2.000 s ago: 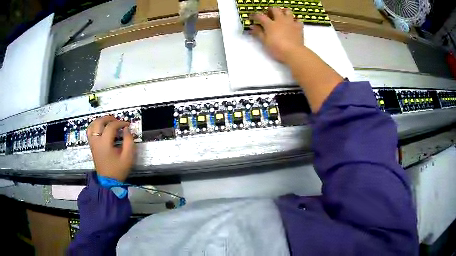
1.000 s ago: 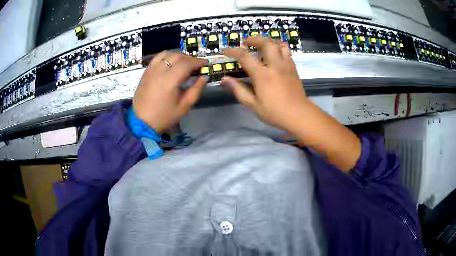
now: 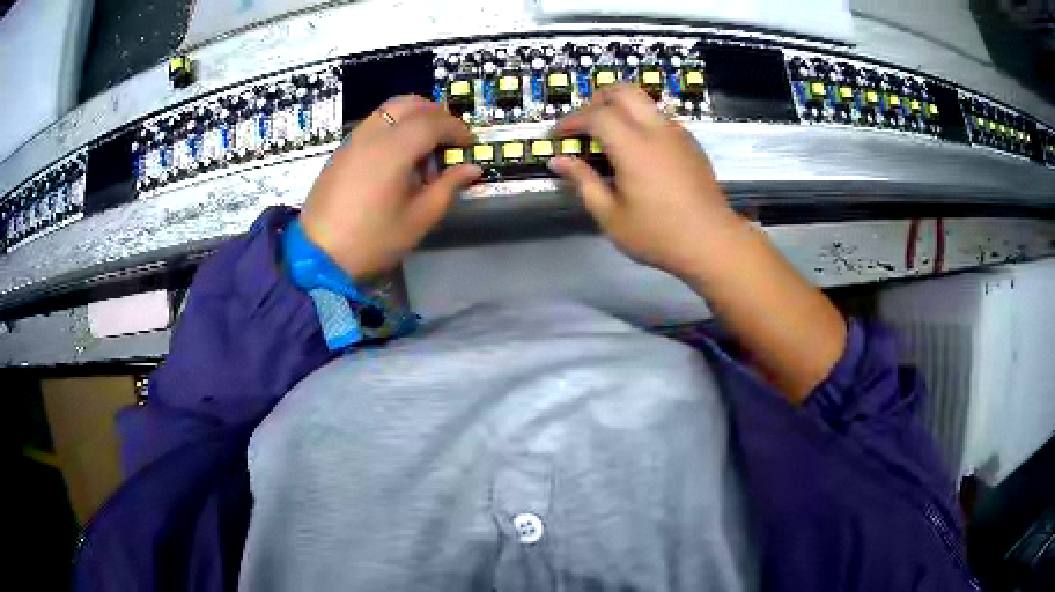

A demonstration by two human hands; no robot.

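Note:
A row of transformers point(image 3: 513, 153), black with yellow tops, lies on the near edge of the conveyor rail. My left hand point(image 3: 384, 185) grips its left end between thumb and fingers. My right hand point(image 3: 642, 174) grips its right end the same way; the fingers hide that end. Just beyond the row is a PCB panel point(image 3: 578, 83) with several yellow-topped transformers standing on it. The panel to the left point(image 3: 237, 130) shows white and blue parts and no yellow tops. A blue wrist strap point(image 3: 318, 278) is on my left wrist.
The silvery conveyor rail point(image 3: 810, 162) curves across the view. Black carrier sections point(image 3: 758, 87) lie between panels. A populated panel point(image 3: 868, 100) with yellow tops is at the right. A single set-aside transformer point(image 3: 181, 69) sits on the far rail. A white sheet point(image 3: 694, 9) lies beyond the rail.
My right hand has come back from the transformer supply beyond the rail, and my left hand has moved right from the left panel. Both now meet at the row; my view has tilted down.

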